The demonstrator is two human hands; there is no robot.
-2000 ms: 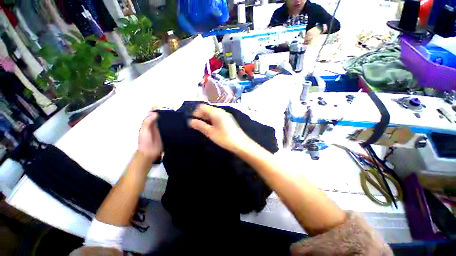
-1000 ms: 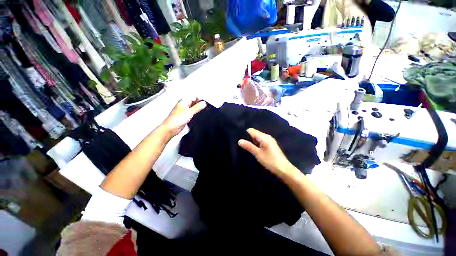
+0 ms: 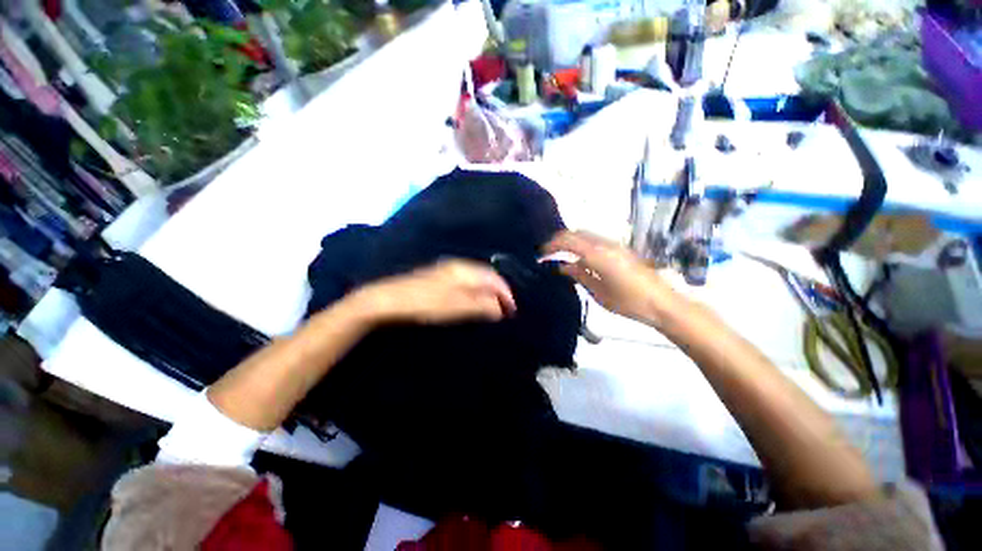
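A black garment piece [image 3: 431,377] lies bunched on the white table and hangs over its front edge. My left hand [image 3: 458,293] is on the middle of the cloth, blurred, with its fingertips near a small fold. My right hand [image 3: 603,274] is at the cloth's right edge, its thumb and fingers close together on the black fabric. The fingertips are partly hidden and blurred, so the exact grip is unclear. The sewing machine's needle area [image 3: 689,253] is to the right of the cloth, apart from it.
Many black ties [image 3: 162,312] lie over the left table edge. Yellow-handled shears [image 3: 845,355] lie below the machine head. A purple box [image 3: 928,409] stands at the far right. Thread spools [image 3: 525,82] stand behind. Potted plants [image 3: 178,102] are at the upper left.
My left hand has moved from the cloth's upper left corner to its middle. My right hand has moved to its right edge. The cloth is bunched differently and narrower.
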